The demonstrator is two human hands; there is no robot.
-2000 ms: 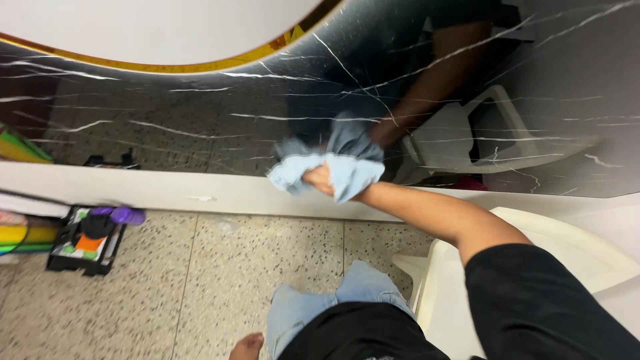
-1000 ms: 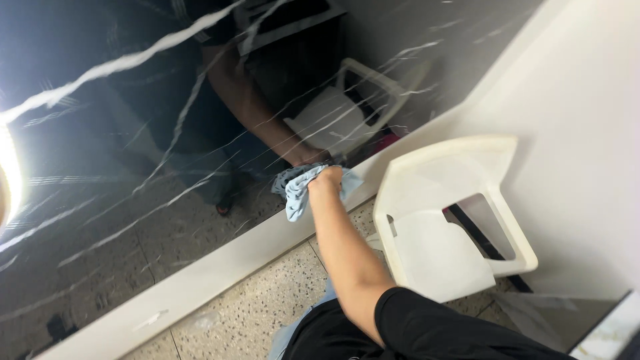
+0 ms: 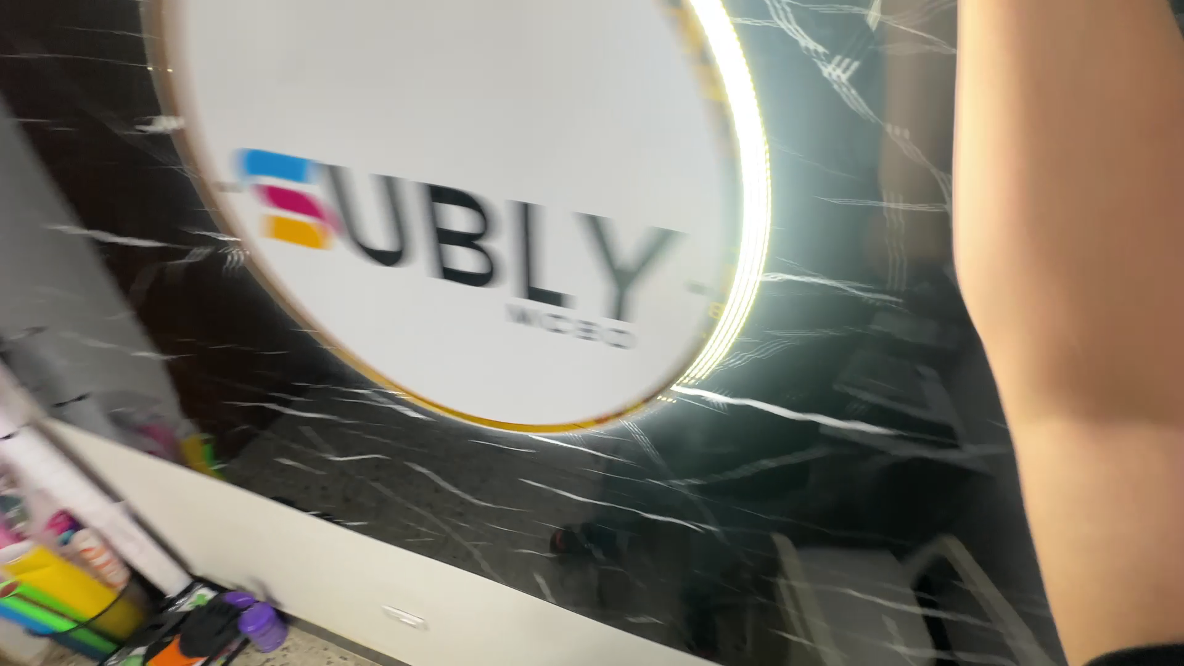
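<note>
My bare right forearm and elbow rise along the right edge of the head view, close to the camera, in front of a glossy black marble-patterned wall panel. The hand itself is beyond the top of the frame, so what it holds is hidden. My left hand does not show either. On the panel sits a round white sign with a gold rim, large letters and a coloured logo. A bright light strip glows along its right side. The picture is blurred by motion.
Below the panel runs a white baseboard. At the lower left are rolls of coloured material, a black tray holding items and purple objects by the speckled floor. A chair is reflected in the panel at the lower right.
The right arm has moved from low on the panel, where its hand held a light blue cloth, to raised at the right. The cloth is out of sight now. The view has swung to the round sign.
</note>
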